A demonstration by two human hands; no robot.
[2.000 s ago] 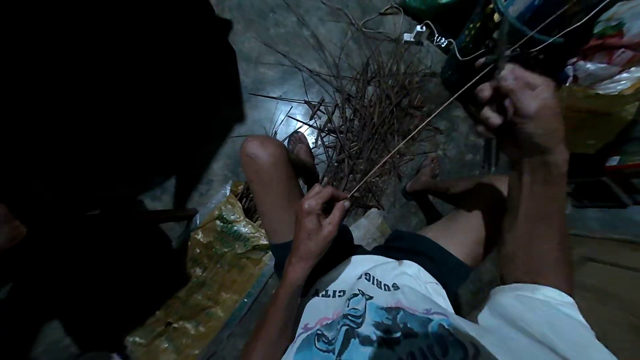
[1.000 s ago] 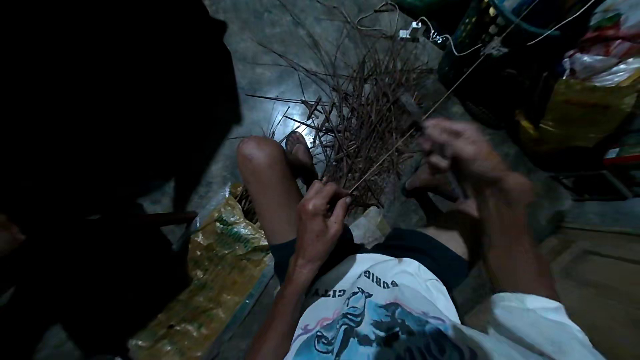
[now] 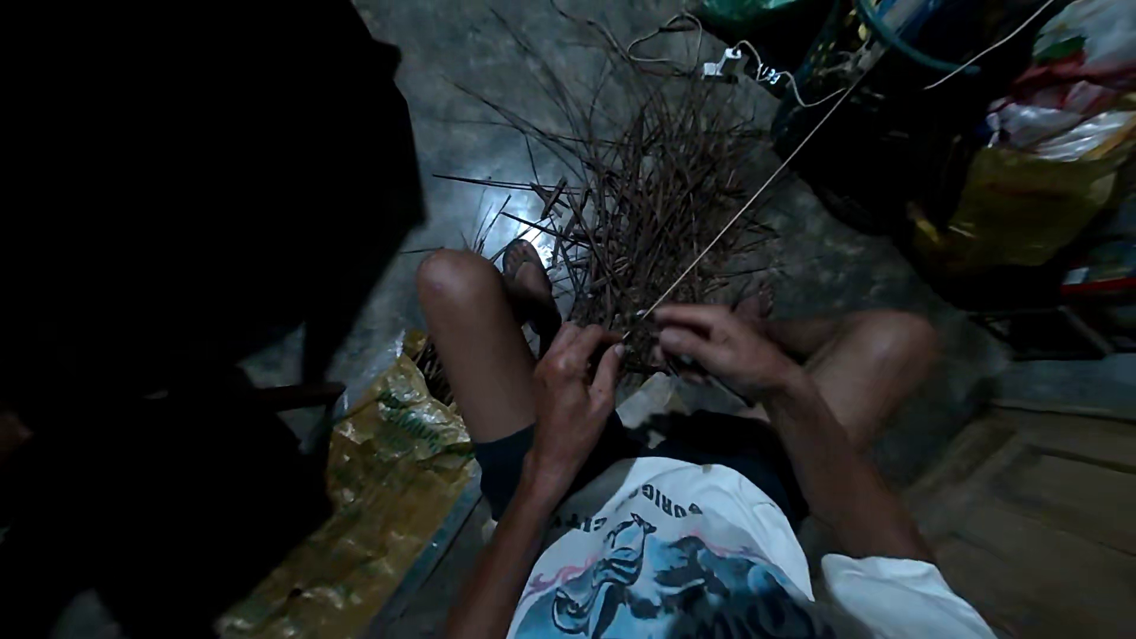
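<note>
My left hand (image 3: pixel 579 368) pinches the near end of a long, thin, pale midrib strip (image 3: pixel 744 209) between thumb and fingers. From there the strip slants up and right, toward a dark basket. My right hand (image 3: pixel 714 346) is close beside it, its fingertips at the strip just past my left fingers. A dark tool, perhaps a knife, seems to lie under the right palm, mostly hidden. Beyond both hands, between my feet, a heap of brown dry leaf strips (image 3: pixel 652 191) covers the floor.
Yellow plastic sacking (image 3: pixel 390 497) lies left of my legs. A white plug adapter (image 3: pixel 726 64) with a cord is on the floor ahead. A basket (image 3: pixel 821 62) and a yellow bag (image 3: pixel 1029 204) stand at the right. A large dark shape fills the left side.
My right hand has come down and left along the strip, from far up at the right to beside my left hand. My left hand has kept its place on the strip.
</note>
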